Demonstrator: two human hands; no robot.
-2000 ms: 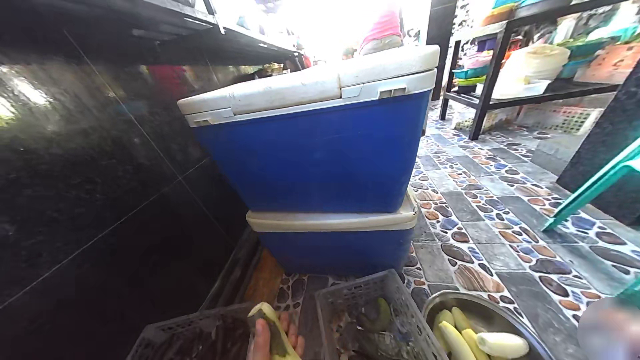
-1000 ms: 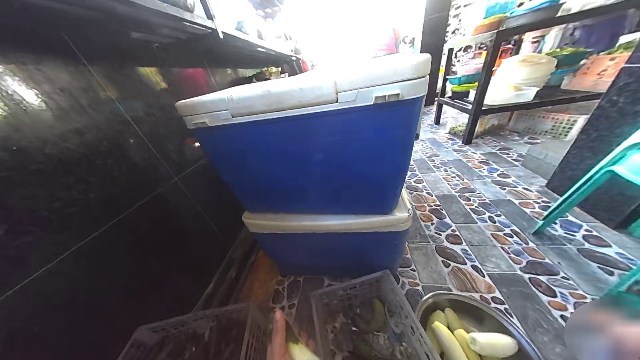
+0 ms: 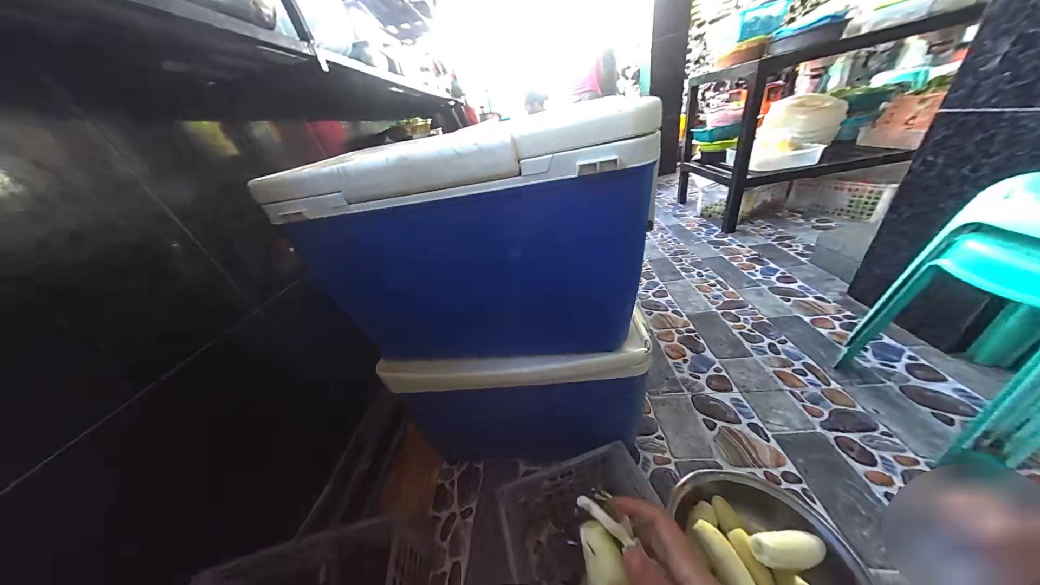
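In the head view my right hand reaches in from the bottom edge, its fingers closed on a slim white-handled tool, probably a peeler. The tool lies against the upper end of a pale, partly peeled long vegetable, which is cut off by the frame's bottom. My left hand is out of view. Behind the vegetable is a grey plastic crate with dark scraps inside. Right of my hand, a round metal bowl holds several peeled pale yellow-green vegetables; their exact kind is unclear.
Two blue cooler boxes, upper and lower, stand stacked ahead. A second crate is at lower left. Black tiled wall runs along the left. A green plastic chair and a black rack stand right.
The left hand, seen around the vegetable two seconds ago, is out of view now. My right hand with the white tool has come into view. The vegetable is farther right, in front of the crate.
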